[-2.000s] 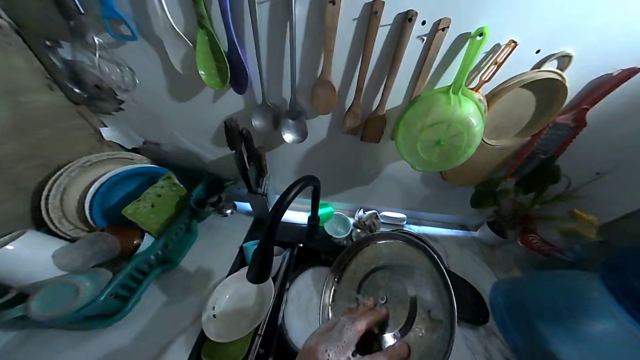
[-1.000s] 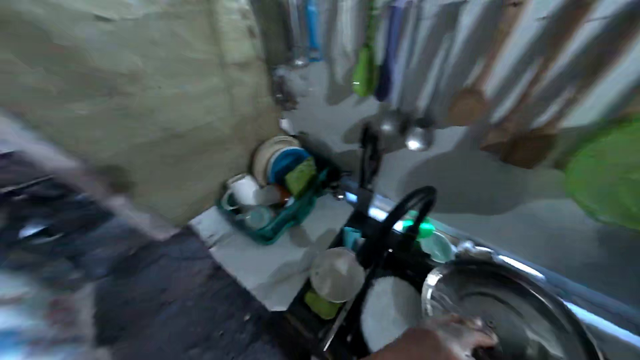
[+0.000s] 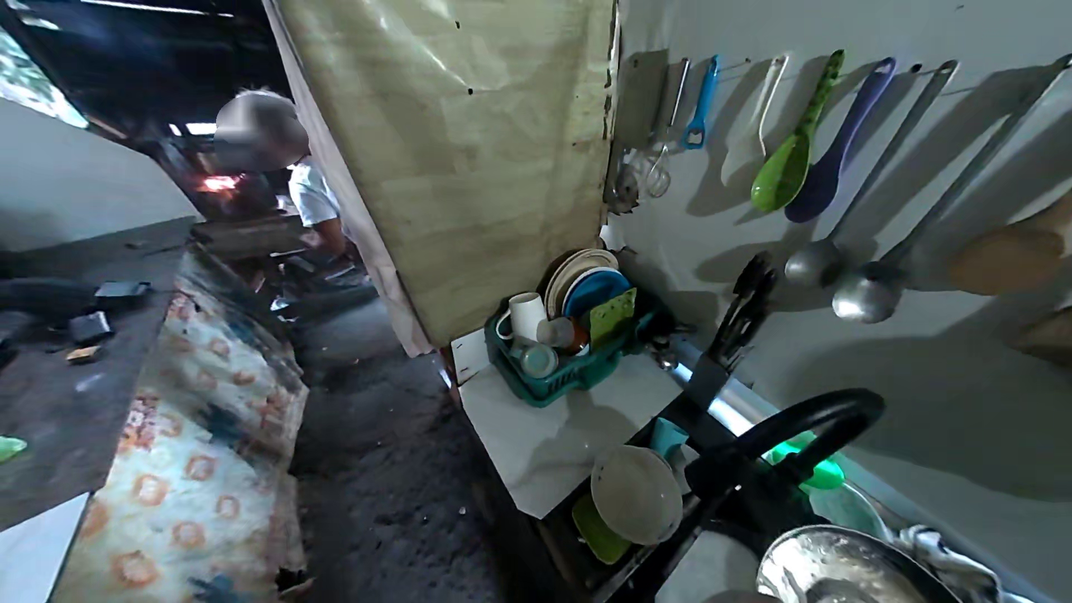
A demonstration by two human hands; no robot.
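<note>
A wet round metal pot lid is cut off by the bottom edge at the lower right. A sliver of what looks like my left hand shows beside its left rim, too little to tell its hold. My right hand is out of view. A black curved faucet arches over the sink area. A pale bowl lies to the left of the faucet, with a green item partly under it. Behind the faucet are a bright green object and a clear cup.
A green dish rack with plates and cups stands on the white counter. Ladles and spoons, including a green spoon, hang on the wall. Black utensils stand in a holder. Further left, a person is beyond a patterned cloth.
The view has swung far to the left. The hand seen on the lid earlier is now almost wholly below the frame. The person and patterned cloth have come into view.
</note>
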